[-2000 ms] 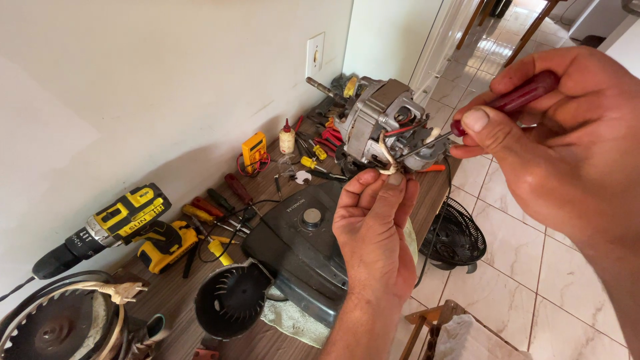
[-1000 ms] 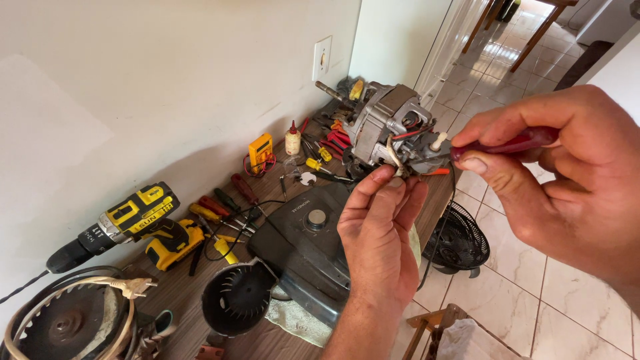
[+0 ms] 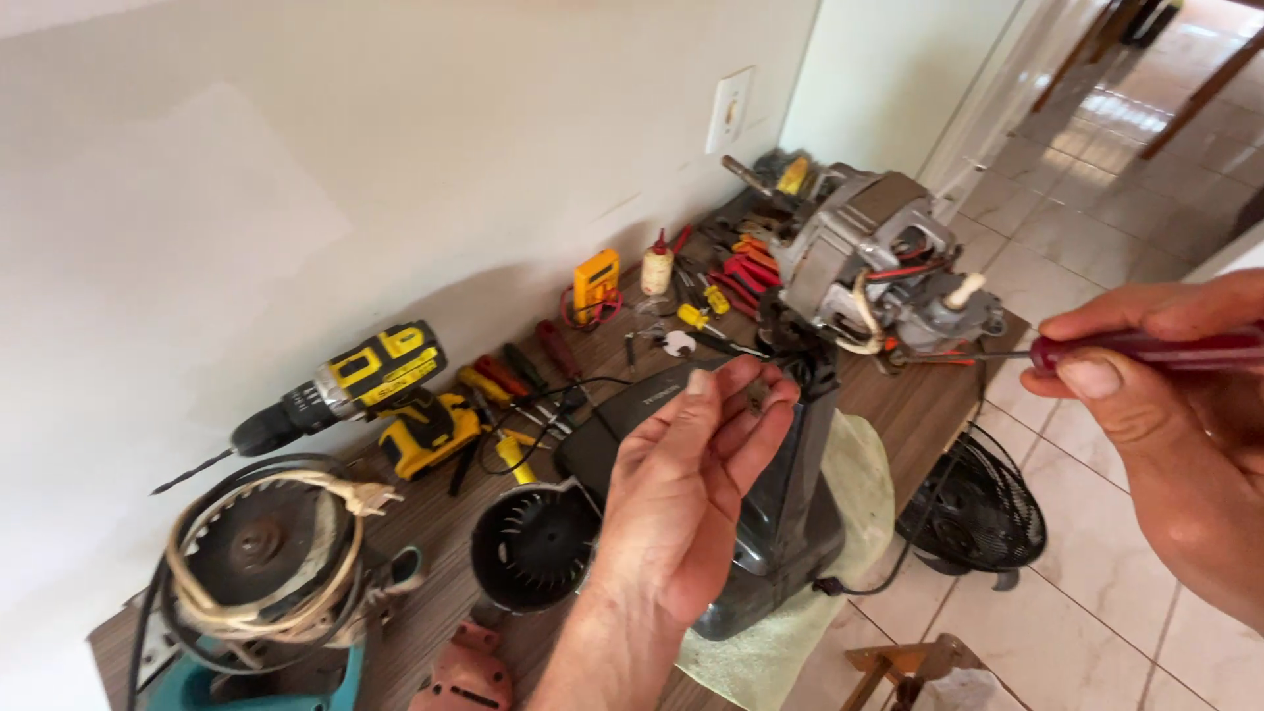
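Observation:
My left hand [image 3: 691,474] is palm up with curled fingers over the dark plastic fan base [image 3: 632,395]; a small dark thing [image 3: 756,395], too small to name, lies on its fingers. At the right, my right hand [image 3: 1165,415] grips the dark red handle of a screwdriver [image 3: 1145,351], whose shaft points left to the lower part of the fan motor [image 3: 859,247]. Whether the tip touches the motor is unclear. The motor sits atop the base's column, with a white knob [image 3: 964,291] and red and white wires showing.
Along the wall are a yellow cordless drill [image 3: 380,365], screwdrivers [image 3: 504,375], a yellow multimeter [image 3: 596,286], a small bottle [image 3: 657,265] and red-handled pliers [image 3: 746,276]. A circular saw [image 3: 259,543] and a black motor cover [image 3: 538,543] lie nearer. A black fan grille [image 3: 973,504] is on the tiled floor.
My left hand has left the wires at the motor and moved down and left, turning palm up. The screwdriver has drawn back to the right, and the view has shifted.

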